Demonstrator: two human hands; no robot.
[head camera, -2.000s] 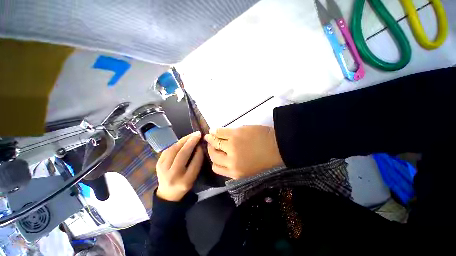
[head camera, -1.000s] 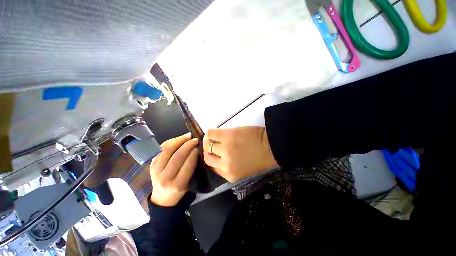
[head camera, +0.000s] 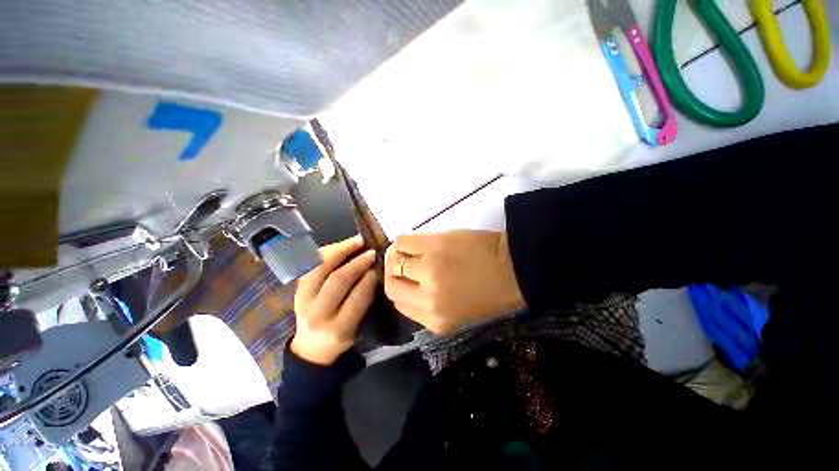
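A dark fabric panel (head camera: 382, 317) lies at the front edge of the white table, with a narrow folded fabric edge (head camera: 357, 198) running up to the needle area by the blue part (head camera: 301, 150). My left hand (head camera: 336, 299) pinches the folded edge from the left. My right hand (head camera: 451, 276), with a ring, pinches it from the right, fingertips close to the left ones. The plaid fabric panel (head camera: 244, 294) lies left of the ribbed grey-blue fitting (head camera: 290, 256). The cloth under my fingers is partly hidden.
The sewing machine head (head camera: 120, 175) fills the upper left. Thread snips (head camera: 644, 87) and scissors with a green loop (head camera: 704, 78) and a yellow loop lie at the upper right of the table (head camera: 460, 110). A grey vented unit (head camera: 78, 377) is at lower left.
The view shifted and shifted back, so things in it moved together. Both hands still pinch the folded edge beside each other, with only slight finger changes.
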